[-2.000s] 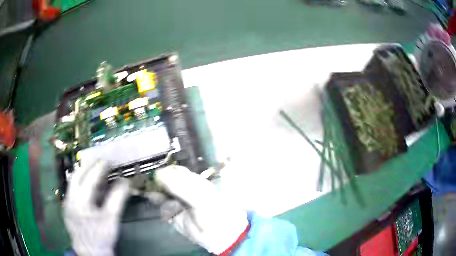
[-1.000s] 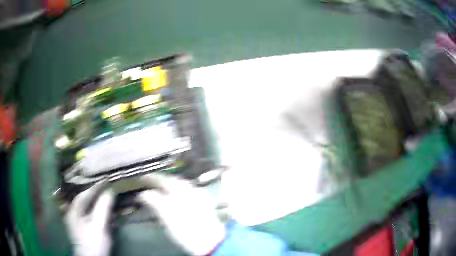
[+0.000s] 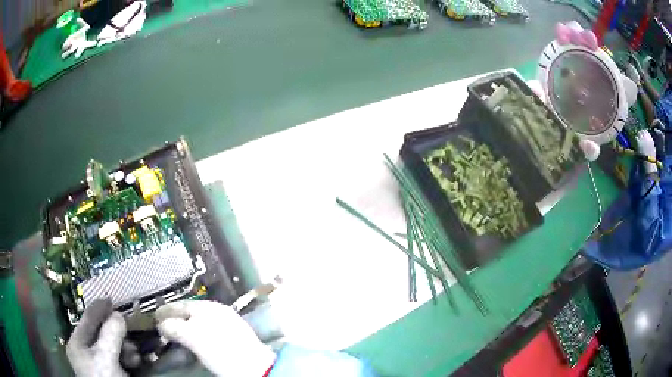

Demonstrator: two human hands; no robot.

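Observation:
A black carrier tray (image 3: 209, 239) lies at the left and holds a green circuit board (image 3: 118, 213) with yellow and white parts. A ribbed silver-white heatsink (image 3: 140, 273) lies along its near side, with a white wire-like bar (image 3: 197, 275) beside it. A small dark green block (image 3: 140, 321) is at the tray's near edge, between my fingertips. My left hand (image 3: 97, 340), in a white glove, has its fingers at the block's left end. My right hand (image 3: 214, 333), also gloved, pinches its right end. My fingers partly hide the block and the tray edge.
Thin green strips (image 3: 411, 254) lie on the white sheet (image 3: 295, 169). Two black bins (image 3: 471, 254) of green pieces and a pink-white round fan-like object (image 3: 586, 92) stand right. Boards (image 3: 387, 11) lie far back. A person's blue sleeve (image 3: 641, 228) is at right.
The view has shifted, so the tray sits lower and further left, and boards and gloves show at the back. My hands stay at the tray's near edge, with the small block between them.

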